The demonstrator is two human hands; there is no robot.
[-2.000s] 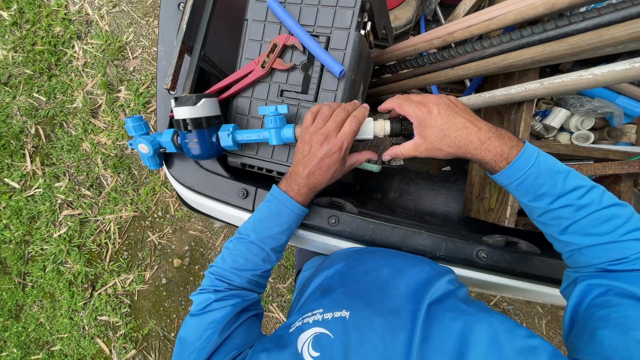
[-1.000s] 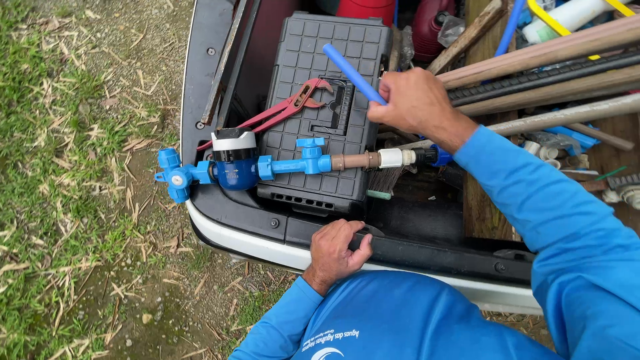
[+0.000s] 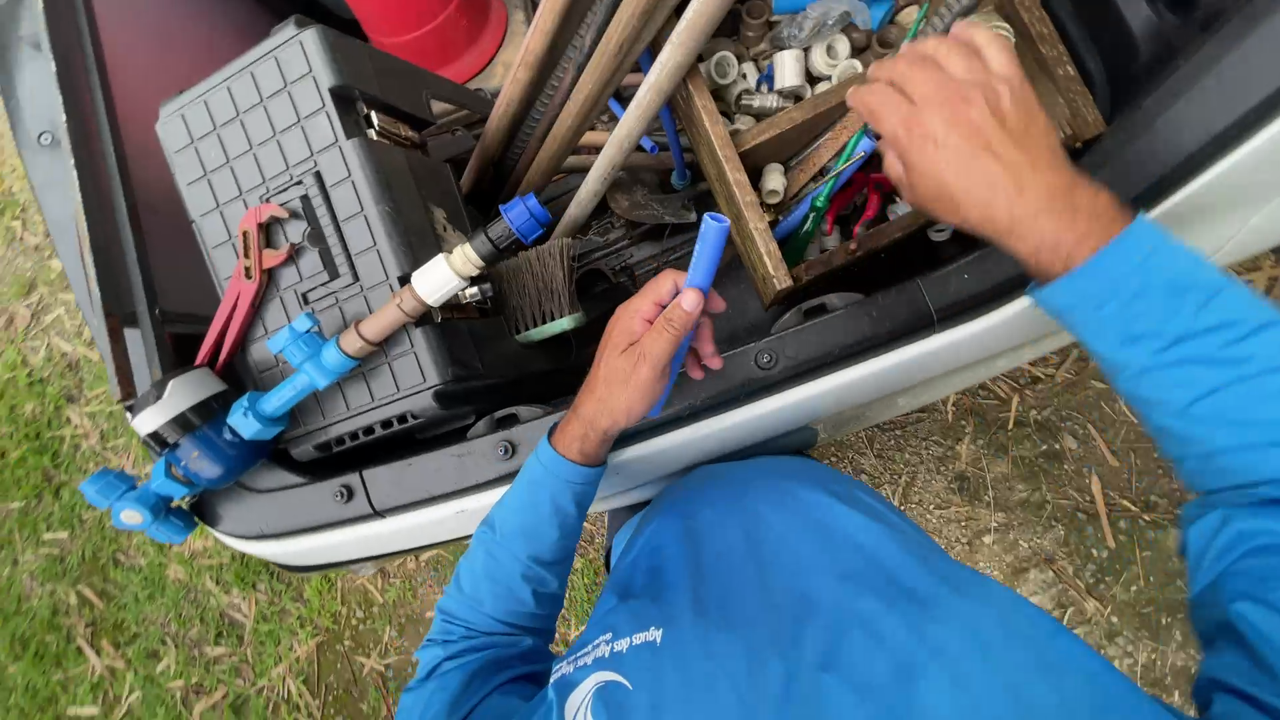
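Observation:
My left hand (image 3: 645, 345) is closed around a short blue plastic pipe (image 3: 706, 255), held above the vehicle's bed edge. My right hand (image 3: 960, 140) is over the wooden crate at upper right, its fingers bent; whether it touches anything is unclear. On the black toolbox (image 3: 370, 215) lies the water meter assembly: a blue meter (image 3: 205, 440), a light-blue valve (image 3: 312, 360), a brown pipe piece (image 3: 385, 318), a white fitting (image 3: 438, 280) and a black fitting with a blue nut (image 3: 525, 218). Red slip-joint pliers (image 3: 245, 280) rest on the lid.
The wooden crate (image 3: 735, 190) holds white and brown pipe fittings (image 3: 790, 70), a green screwdriver (image 3: 815, 210) and red-handled pliers (image 3: 868, 205). Long wooden handles (image 3: 640, 110) slant across the bed. A brush (image 3: 540, 290) sits beside the toolbox, and a red cone (image 3: 430, 30) stands behind.
The blue pipe, which lay on the toolbox and was then in my right hand, is now in my left. My right hand has moved over to the crate. The view has turned and shifted considerably.

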